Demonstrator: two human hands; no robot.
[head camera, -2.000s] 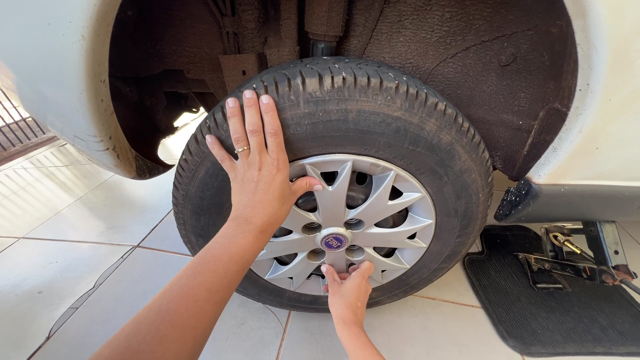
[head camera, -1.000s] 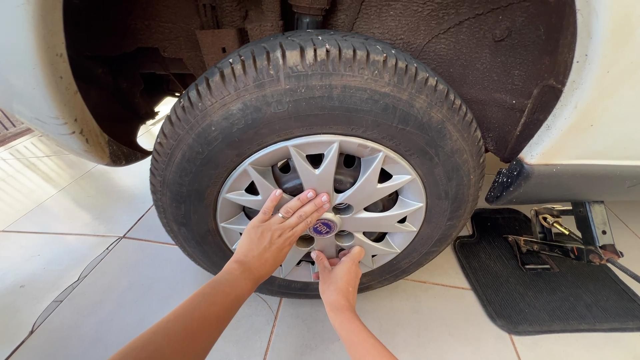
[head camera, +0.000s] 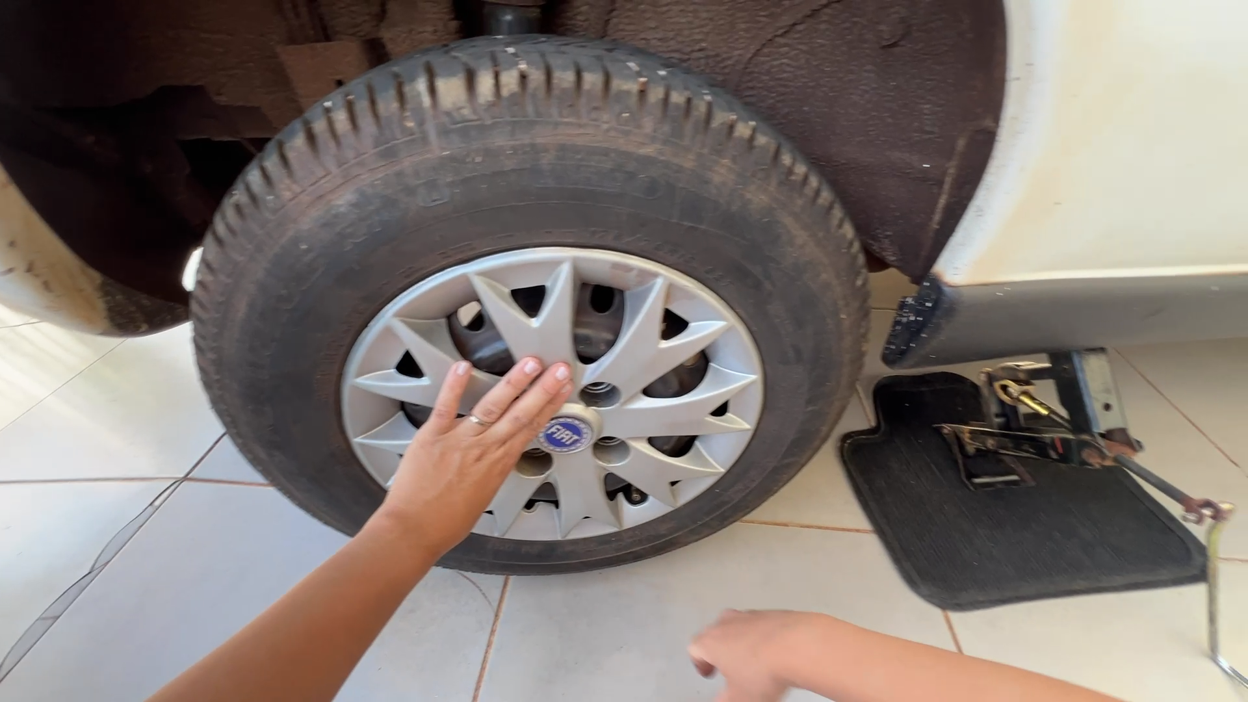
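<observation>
My left hand (head camera: 463, 458), a ring on one finger, lies flat with fingers spread on the silver plastic hubcap (head camera: 663, 414), just left of its blue Fiat center badge (head camera: 565, 434). The hubcap sits in a black car tire (head camera: 546, 185) under the wheel arch. My right hand (head camera: 746, 648) is off the wheel, low over the floor tiles and slightly blurred. Its fingers point left and partly curl; whether they hold anything cannot be made out.
A scissor jack (head camera: 1058, 434) stands on a black car mat (head camera: 1004, 546) at the right, a crank rod (head camera: 1214, 585) hanging from its end. The dark sill (head camera: 1092, 312) of the white car is above. A thin strap (head camera: 97, 565) lies on the tiles at left.
My left hand has gone from the tire and upper hubcap to beside the badge. My right hand has left the hubcap's lower part and moved down to the right. The view is closer.
</observation>
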